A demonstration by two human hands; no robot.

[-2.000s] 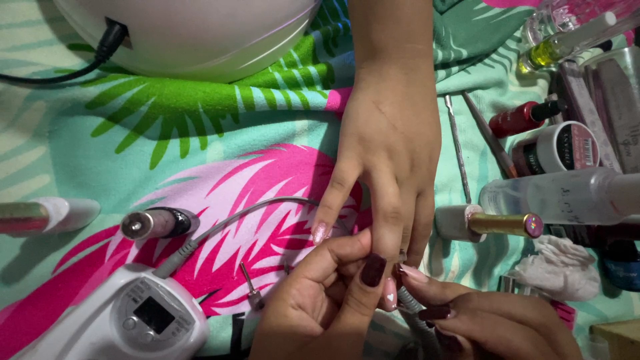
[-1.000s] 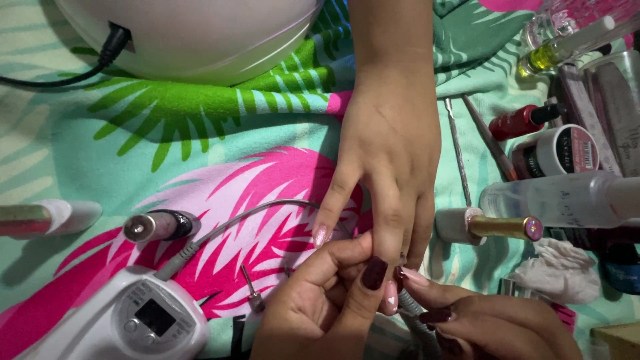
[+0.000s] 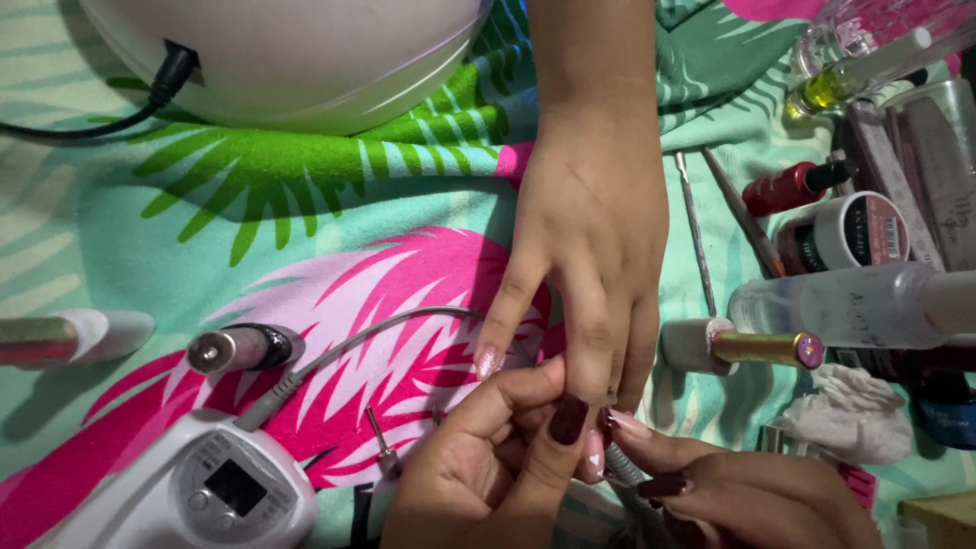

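Observation:
My left hand [image 3: 499,457], a dark maroon nail on its thumb, holds a finger of another person's hand [image 3: 595,191] that reaches down from the top. That finger has a pink nail with a small white heart [image 3: 594,456]; a glittery pink nail [image 3: 486,361] shows on an outer finger. My right hand [image 3: 747,484] is close to the held fingertip from the right, its fingers bent together; whether a thin thing is between them cannot be told. Behind the fingertips runs a grey coiled cord [image 3: 637,488], partly hidden.
Left: a white device with a small display [image 3: 236,488], polish bottles [image 3: 240,349] and a metal bit [image 3: 383,442]. Above is a white domed device [image 3: 305,61]. Right: a metal cuticle pusher [image 3: 695,232], a gold-capped bottle [image 3: 762,347], a clear bottle [image 3: 839,305], a jar [image 3: 846,232] and crumpled white tissue [image 3: 846,415].

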